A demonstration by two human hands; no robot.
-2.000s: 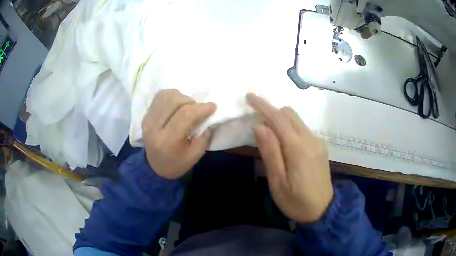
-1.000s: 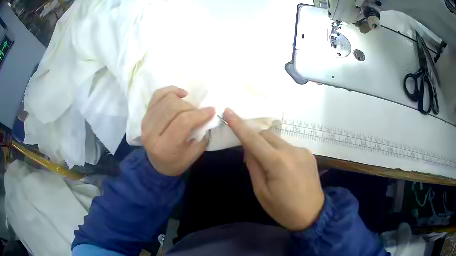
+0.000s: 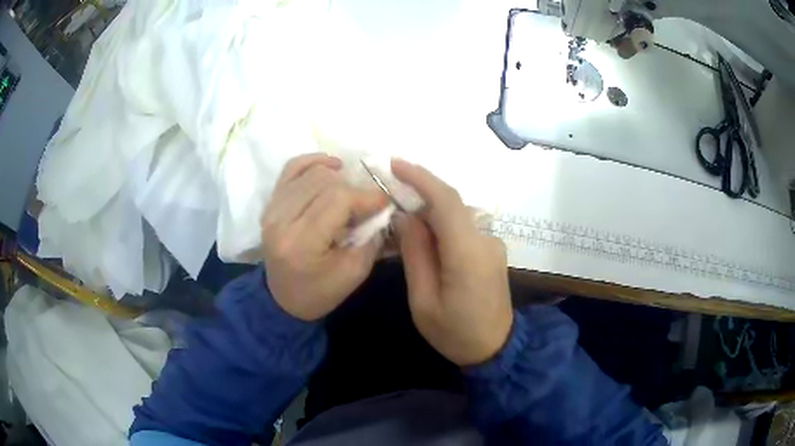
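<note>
A large white garment piece (image 3: 174, 122) spreads over the table at the left and centre, its left part hanging in folds. My left hand (image 3: 318, 235) pinches a bunched edge of the cloth at the table's front edge. My right hand (image 3: 453, 261) is close beside it, with the thumb and index finger at the same bit of cloth. A thin metal tool (image 3: 381, 185), perhaps a seam ripper, slants up and left from my right fingers over the cloth. Its handle is hidden in my right hand.
The sewing machine head (image 3: 606, 22) is at the upper right over the machine bed (image 3: 558, 109). Black-handled shears (image 3: 728, 152) lie right of the bed. A ruler strip (image 3: 628, 248) runs along the front edge. More white cloth (image 3: 70, 366) is heaped at the lower left by a yellow rail (image 3: 74, 283).
My right hand has moved left, close against my left hand. The metal tool now shows longer, pointing up and left. My left hand has shifted slightly right.
</note>
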